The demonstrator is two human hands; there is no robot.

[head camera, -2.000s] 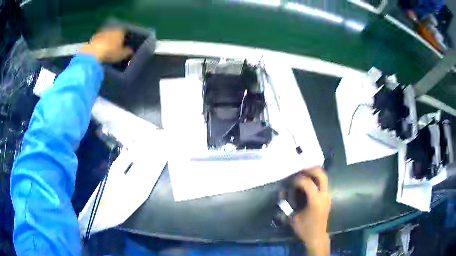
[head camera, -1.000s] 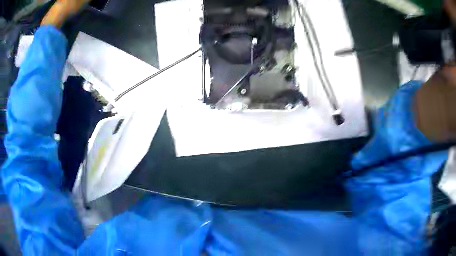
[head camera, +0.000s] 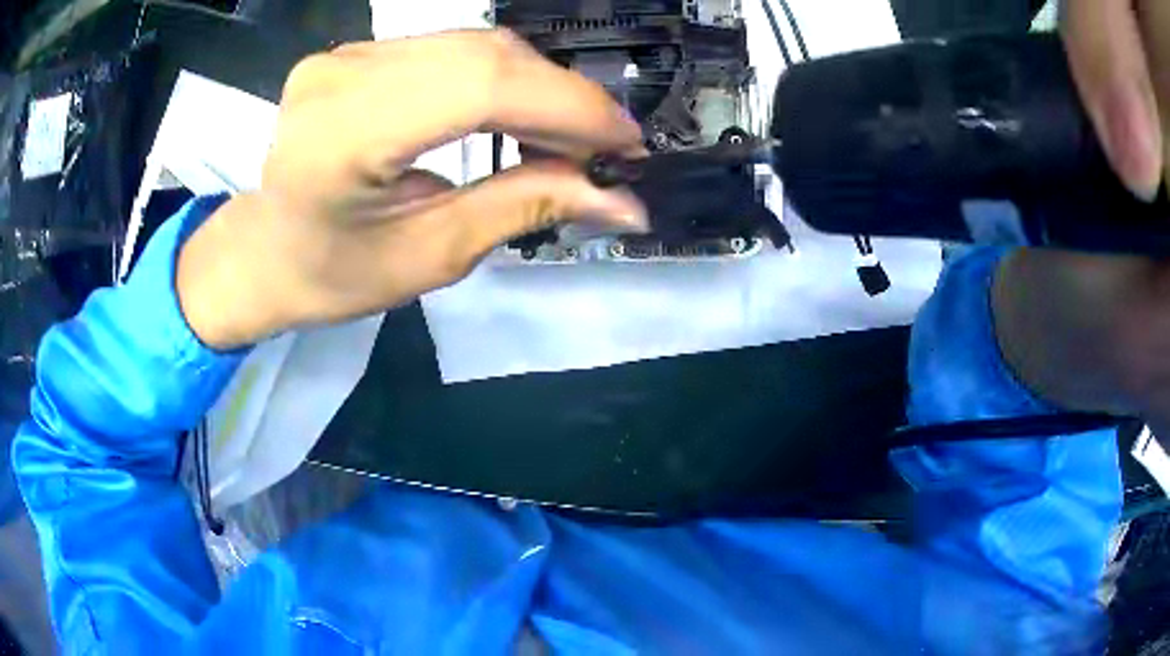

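Note:
A black electric screwdriver (head camera: 924, 139) lies level across the upper right, its bit pointing left. My right hand (head camera: 1116, 115) holds it at the right edge, partly cut off. My left hand (head camera: 398, 180) has thumb and forefinger around a small dark piece, which looks like a screw (head camera: 603, 168), at the bit's tip. Their exact contact is unclear. Below them, a housing assembly (head camera: 686, 237) with black inner parts lies on a white sheet (head camera: 565, 336); its top is cut off, and hand and tool hide part of it.
A black cable with a small dark plug (head camera: 873, 278) lies right of the housing. At left are another white sheet (head camera: 302, 410) and dark bagged parts with a white label (head camera: 46, 135). The screwdriver's black cord (head camera: 1001, 431) crosses my right sleeve. The dark bench (head camera: 642, 429) has its edge before my lap.
My left hand has moved from the upper left to above the housing, its fingers now at the bit. The screwdriver has come in from the right in my right hand.

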